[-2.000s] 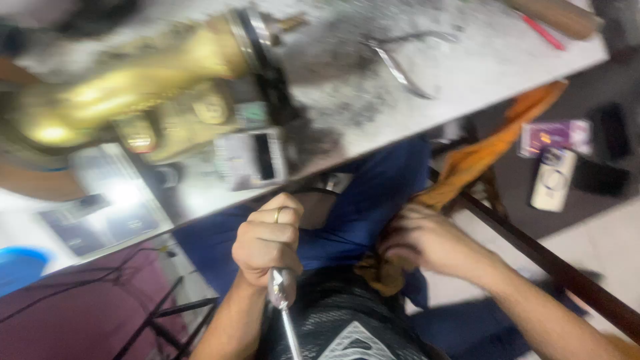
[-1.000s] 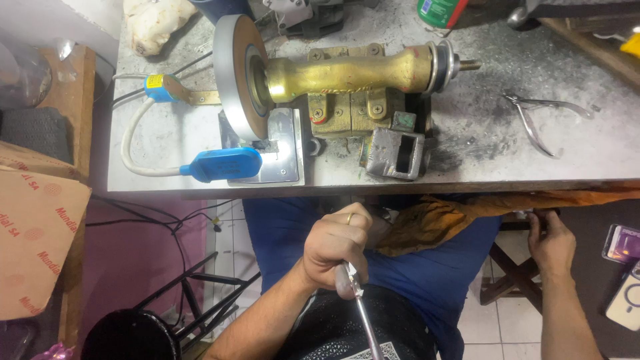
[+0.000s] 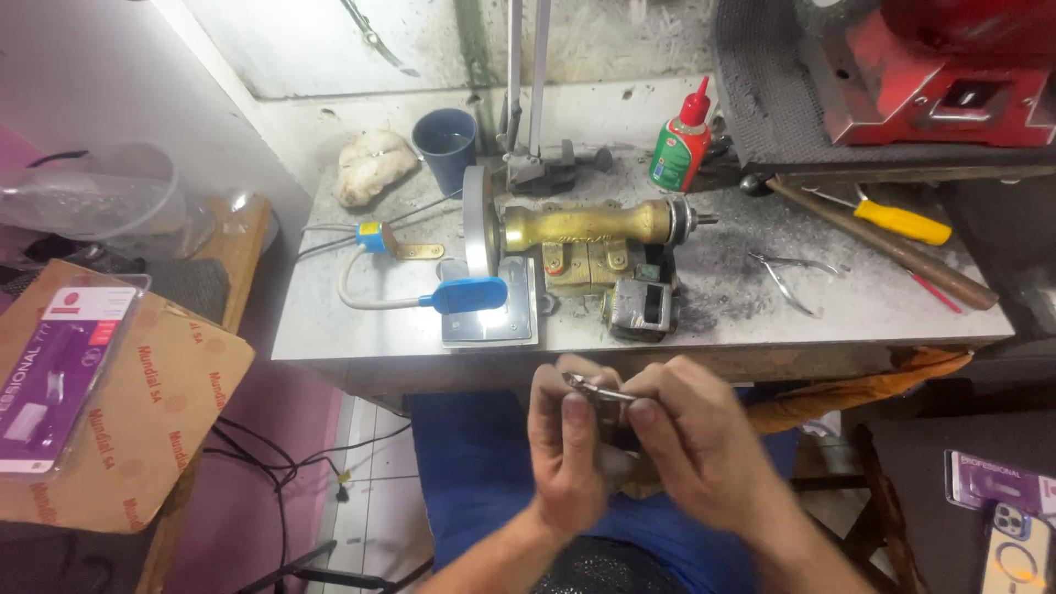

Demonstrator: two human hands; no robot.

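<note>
Both hands meet over my lap, just in front of the bench edge. My left hand (image 3: 569, 462) and my right hand (image 3: 693, 445) hold a small metal nipper (image 3: 601, 391) between them, its jaws toward the left. Beyond them on the bench stands a brass-coloured grinding machine (image 3: 590, 227) with a grey wheel (image 3: 478, 221) on its left end. A blue gooseneck lamp head (image 3: 470, 294) hangs in front of the wheel. Another pair of nippers (image 3: 784, 276) lies on the bench at the right, with its handles apart.
A blue cup (image 3: 445, 144), a red and green bottle (image 3: 681, 148) and a whitish lump (image 3: 374, 167) stand at the back. At right lie a yellow-handled screwdriver (image 3: 903, 223) and a wooden handle (image 3: 883, 239). Cardboard (image 3: 140, 412) is at left, a phone (image 3: 1016, 553) at lower right.
My right hand has come from beside the orange cloth to join my left hand at the metal tool. The view has shifted to show more of the bench's back.
</note>
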